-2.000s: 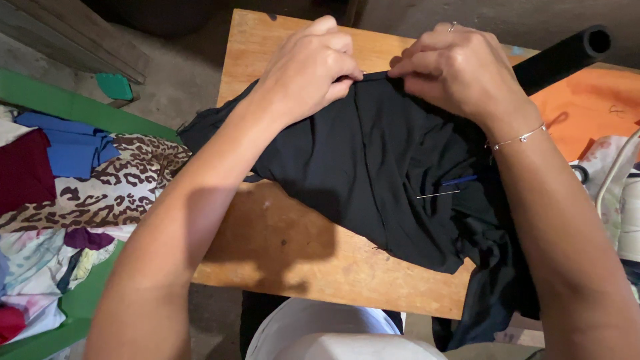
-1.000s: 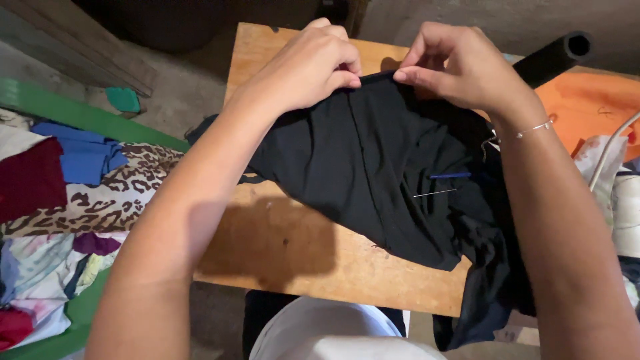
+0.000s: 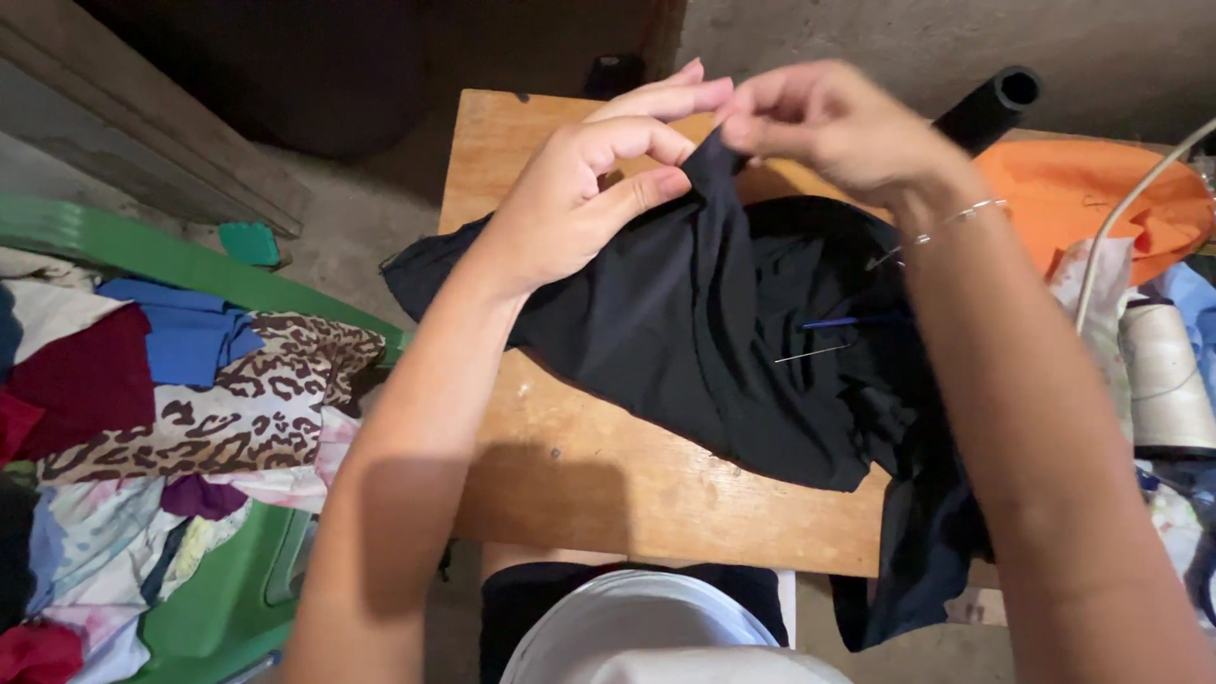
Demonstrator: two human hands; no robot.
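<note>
A black fabric garment (image 3: 646, 323) lies spread over a wooden table (image 3: 570, 513), with part of it hanging past the near right edge. My left hand (image 3: 598, 180) pinches its raised upper edge between thumb and forefinger, the other fingers stretched out. Close beside it, my right hand (image 3: 807, 123) grips the same edge with thumb and fingertips, slightly blurred. A thin metal needle or pin (image 3: 812, 354) rests on the cloth, below a slim blue item (image 3: 836, 323) partly hidden by my right forearm. A safety pin (image 3: 883, 256) shows near my right wrist.
At the left, a green plastic chair or container (image 3: 171, 256) holds folded cloths, among them a leopard-print fabric (image 3: 275, 399). Orange fabric (image 3: 1092, 199), a black tube (image 3: 988, 104), a pale cable (image 3: 1130, 199) and a cone of white thread (image 3: 1168, 380) are at the right.
My hands have come together at the garment's upper edge, which is now lifted into a narrow peak. My left hand's outer fingers have straightened.
</note>
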